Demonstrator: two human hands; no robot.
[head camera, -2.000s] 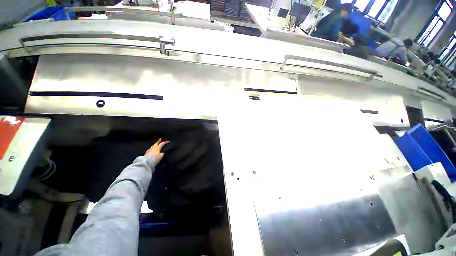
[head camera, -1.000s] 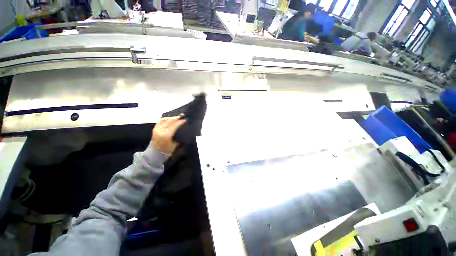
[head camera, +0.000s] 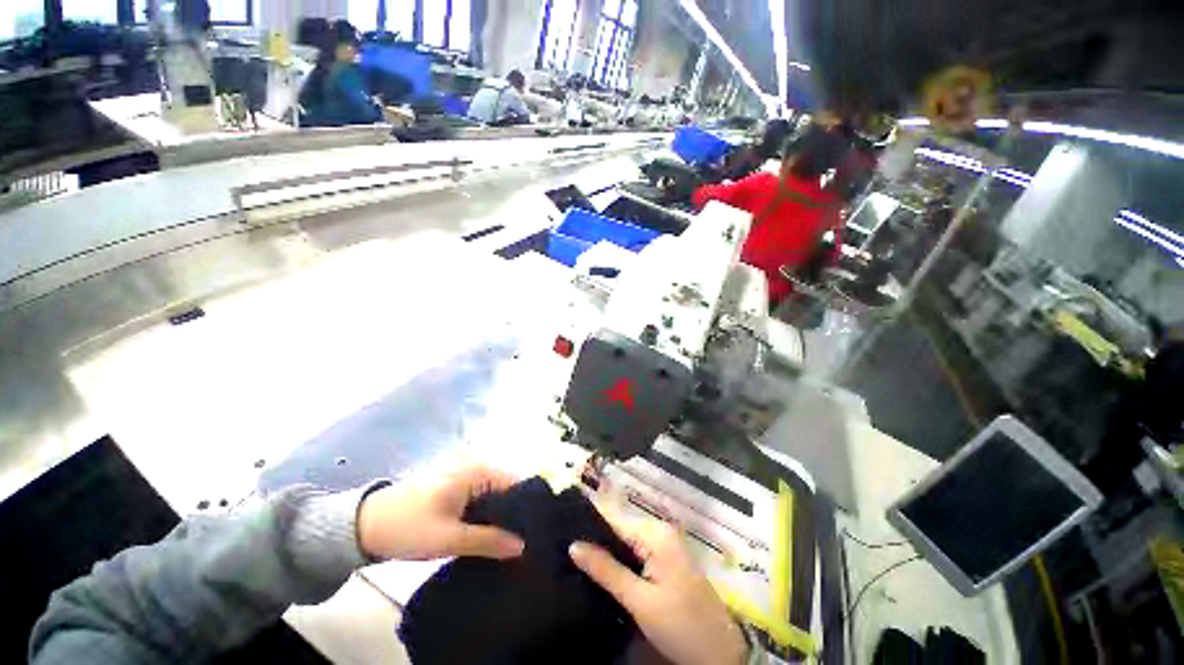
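Note:
A black garment piece (head camera: 519, 604) is held between both hands in front of the sewing machine head (head camera: 630, 394), which has a dark grey face cover with a red logo. My left hand (head camera: 442, 517) pinches its upper left edge between thumb and fingers. My right hand (head camera: 665, 591) pinches its upper right edge. The needle area (head camera: 591, 470) is just beyond the cloth and is partly hidden. A pale sewing template (head camera: 701, 513) with long slots and yellow tape (head camera: 783, 559) lies right of the needle, partly behind my right hand.
A control panel screen (head camera: 997, 503) stands at the right, with black pieces (head camera: 928, 648) below it. Blue bins (head camera: 604, 231) are behind the machine. A person in red (head camera: 779, 221) is beyond it. A dark opening (head camera: 85, 539) lies at the left table edge.
The view has swung right to the machine head. My left hand has moved from the dark area at the left to the machine with a black piece. My right hand has come into view, gripping it.

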